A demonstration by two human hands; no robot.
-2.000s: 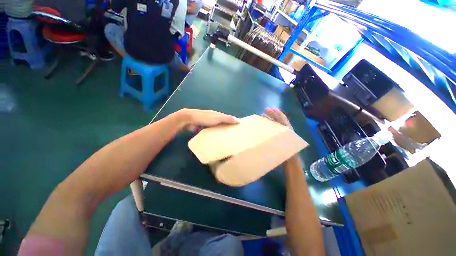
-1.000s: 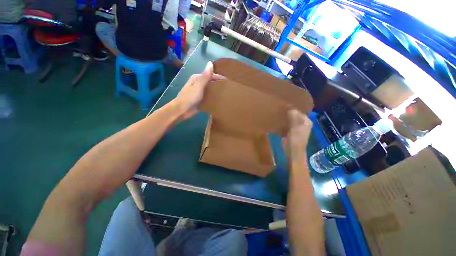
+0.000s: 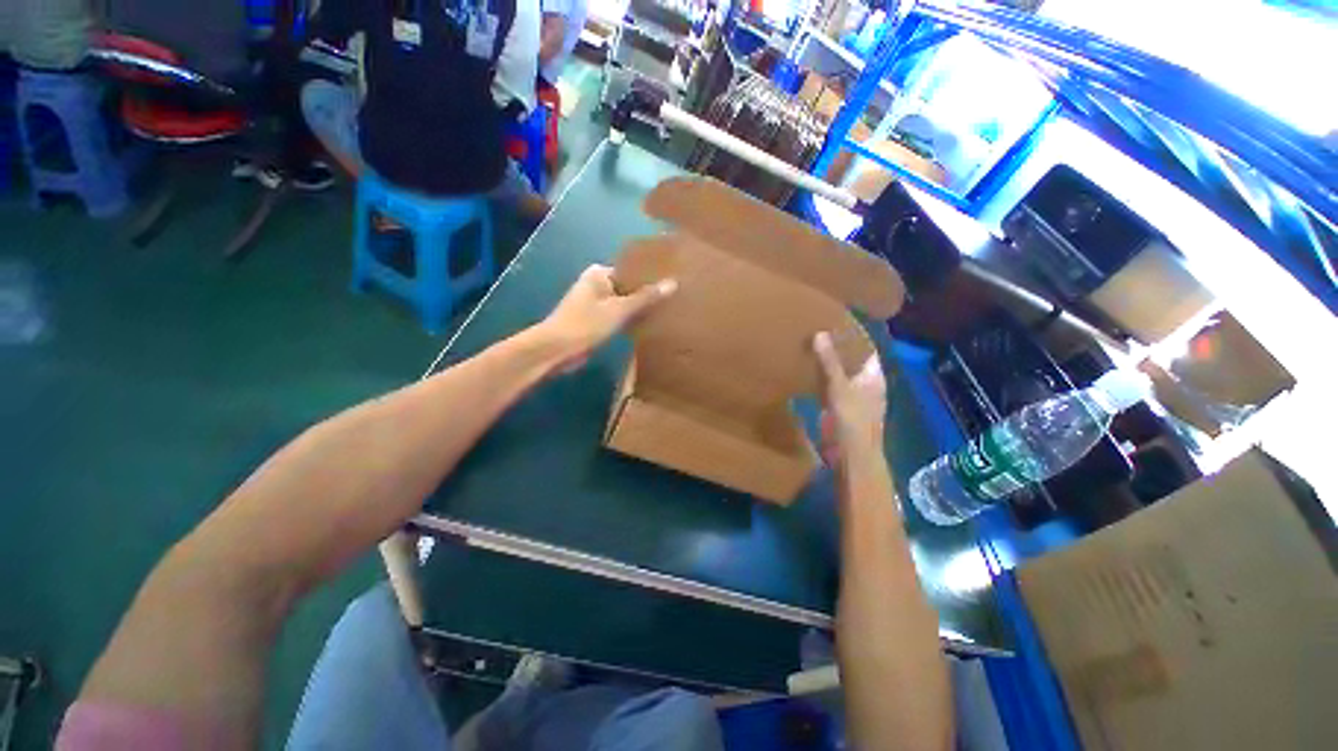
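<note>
A brown cardboard mailer box (image 3: pixel 707 443) sits on the green workbench (image 3: pixel 550 477), its tray low and nearest me. Its lid (image 3: pixel 734 316) is raised above the tray, with the rounded tuck flap (image 3: pixel 770 242) along the lid's far edge. My left hand (image 3: pixel 605 311) grips the lid's left side at the ear, thumb on the inner face. My right hand (image 3: pixel 851 396) grips the lid's right side at the other ear, thumb on the inner face. The fingers behind the cardboard are mostly hidden.
A water bottle (image 3: pixel 1013 452) lies at the bench's right, beside a large carton (image 3: pixel 1196 616). Black units (image 3: pixel 1079 228) line the right edge under a blue rack. A pale pipe (image 3: pixel 756 150) runs along the far edge. A person sits on a blue stool (image 3: pixel 426 250) at upper left.
The flat-looking folded cardboard was turned and set down as an open box. Since one second ago, the lid's flap has tilted away from the panel and my left hand has moved slightly lower.
</note>
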